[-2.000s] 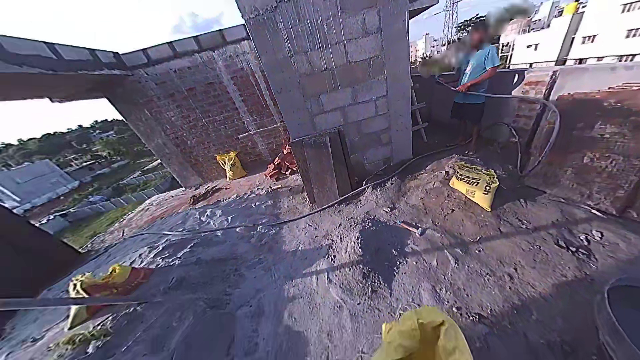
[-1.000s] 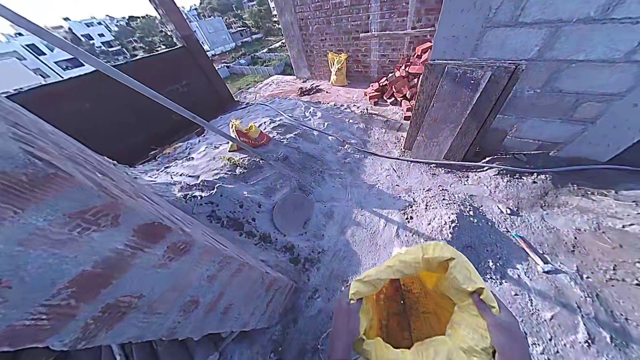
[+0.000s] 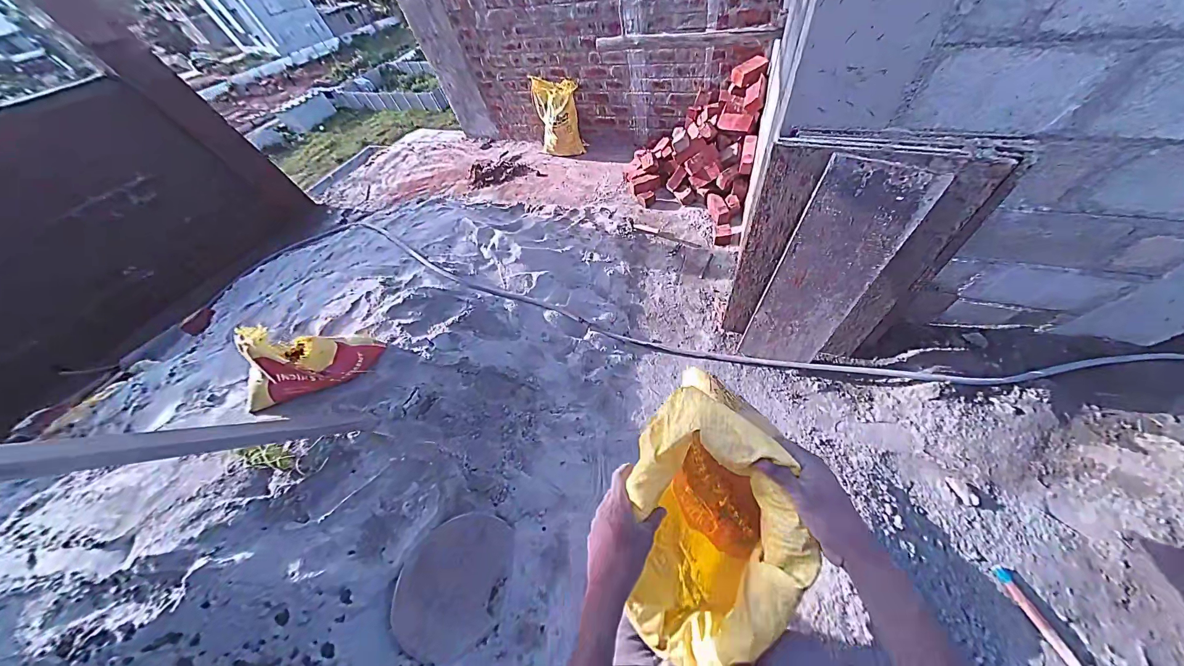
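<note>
A yellow woven sack [image 3: 666,444] hangs mouth-up between my hands, its rim rolled outward and its inside glowing orange. My left hand [image 3: 618,527] grips the rim on the left, thumb over the edge. On the right, my right hand [image 3: 814,495] holds the opposite side of the rim. What lies at the bottom of the sack cannot be made out. Below and to the left of it, a round flat disc [image 3: 451,587] lies on the grey, sandy ground. A tool handle with a blue end [image 3: 1036,615] rests on the ground at the lower right.
A hose [image 3: 684,351] crosses the ground ahead. Wooden boards [image 3: 846,250] lean on the block wall [image 3: 1064,213]. Red bricks [image 3: 708,157] are heaped beside a standing yellow sack [image 3: 558,120]. A red and yellow sack [image 3: 310,368] lies at left, near a grey bar [image 3: 176,446].
Two seconds ago the yellow sack was at the bottom edge with no hands visible; one second ago both hands were on its rim, as now. The view has swung left.
</note>
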